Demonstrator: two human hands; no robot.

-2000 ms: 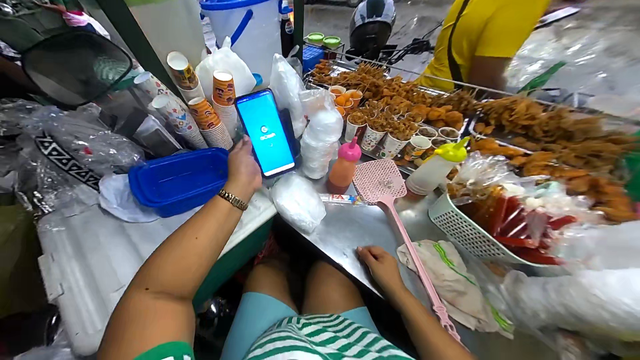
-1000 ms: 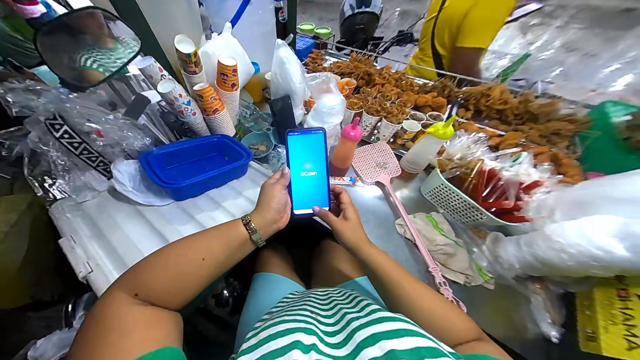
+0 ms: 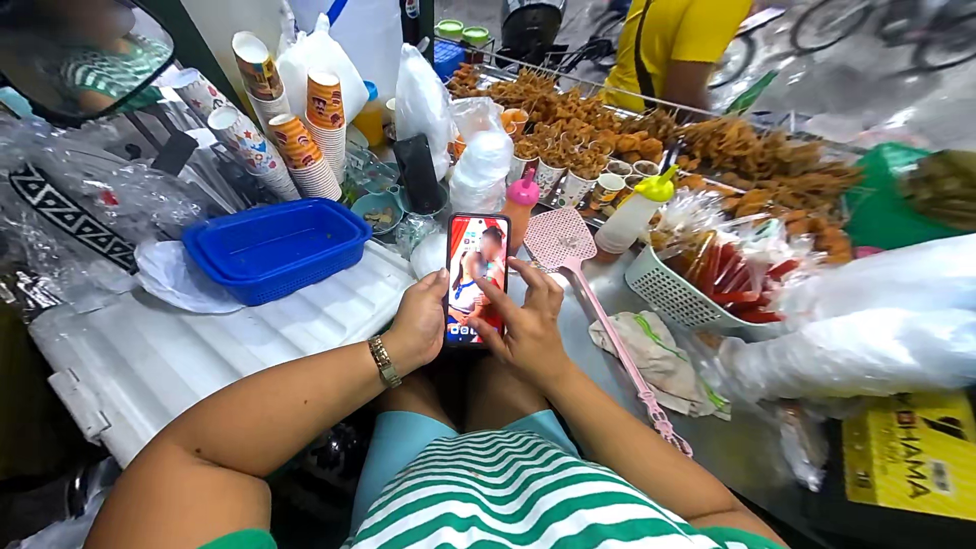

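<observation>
A smartphone [image 3: 478,278] with a lit screen showing a picture and icons is upright above my lap. My left hand [image 3: 419,320], a metal watch on its wrist, grips the phone's left side and lower edge. At the phone's right side, my right hand [image 3: 526,316] has its fingers spread over the screen; whether a fingertip touches the glass cannot be told. Just past the phone stands a squeeze bottle with a pink cap [image 3: 521,206]. Right of it a pink plastic fly swatter [image 3: 560,235] lies on the metal counter. A second, dark phone [image 3: 417,174] leans in a bowl.
Blue plastic baskets [image 3: 282,244] rest on a white cooler lid [image 3: 320,305], near stacked paper cups [image 3: 328,130]. Fried food [image 3: 557,114] fills the trays behind. To the right are a basket of bagged sauce [image 3: 679,293], a cloth [image 3: 656,358] and plastic bags [image 3: 877,320]. A person in yellow [image 3: 663,46] stands beyond.
My right hand has gone from the counter to the phone, and its fingers are now over the screen. The screen has changed from plain blue to a picture with icons.
</observation>
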